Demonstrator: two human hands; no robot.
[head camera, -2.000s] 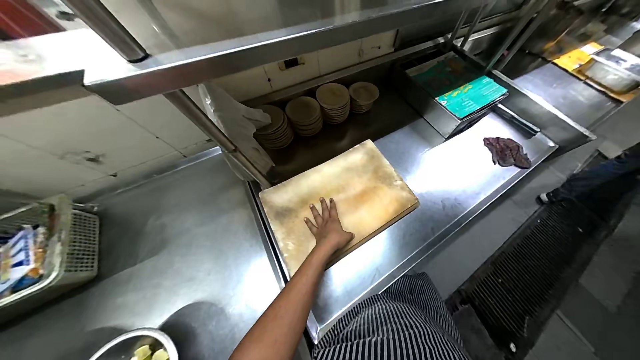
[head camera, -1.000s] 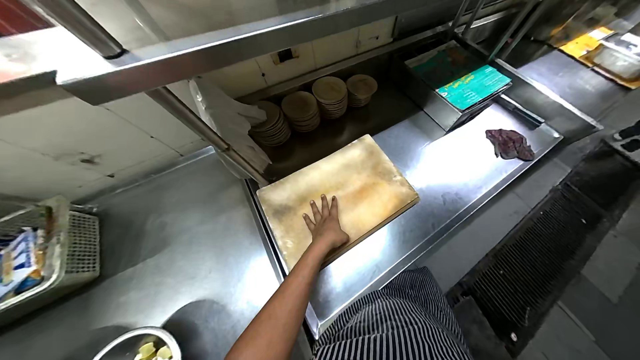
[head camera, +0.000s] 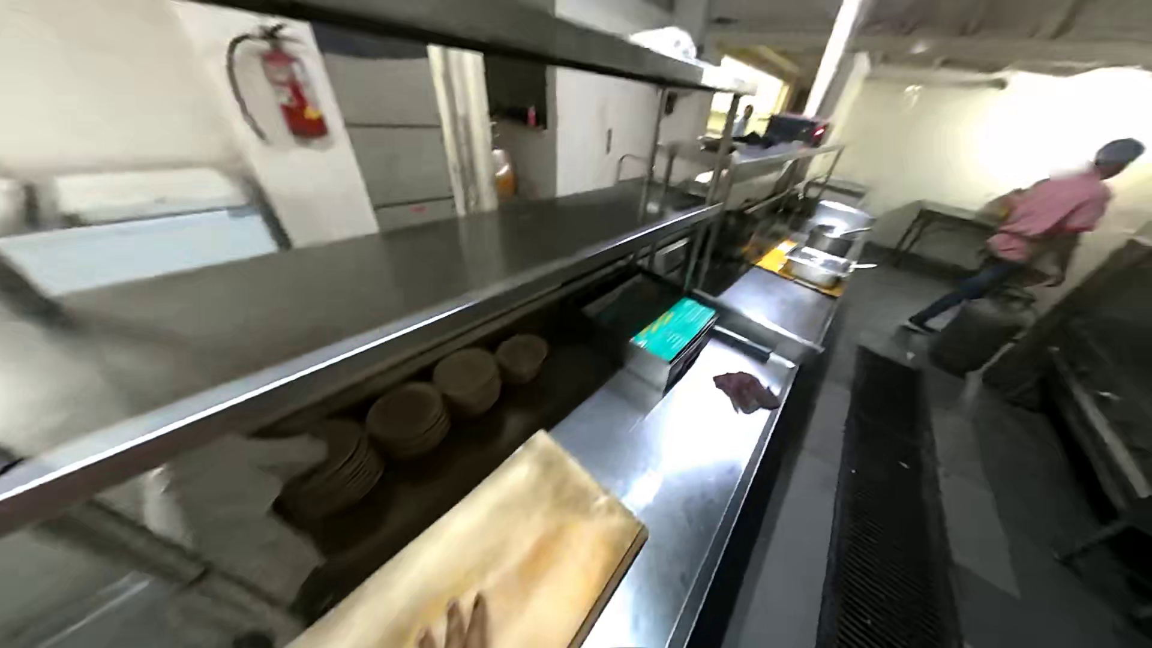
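Observation:
My left hand (head camera: 456, 627) shows only as fingers at the bottom edge of the view, resting slightly spread on a thick, stained, pale cutting board (head camera: 531, 540); the rest of it is cut off. It grips nothing. The board lies on a stainless steel counter (head camera: 666, 495). My right hand is out of view. Beyond the board, a teal box or book (head camera: 675, 329) sits on top of a metal container (head camera: 650, 367). A dark, crumpled cloth (head camera: 746, 391) lies near the counter's front edge.
Stacks of round plates or bowls (head camera: 407, 419) stand under a steel shelf (head camera: 360, 306), near a pale plastic bag (head camera: 234, 504). Pots (head camera: 819, 267) stand farther along. A person (head camera: 1035, 216) is beyond the floor mat (head camera: 886, 504). A fire extinguisher (head camera: 294, 94) hangs on the wall.
The view has swung up toward the room, so the hand and board now sit at the bottom edge. The left hand was spread flat on the board in both earlier frames.

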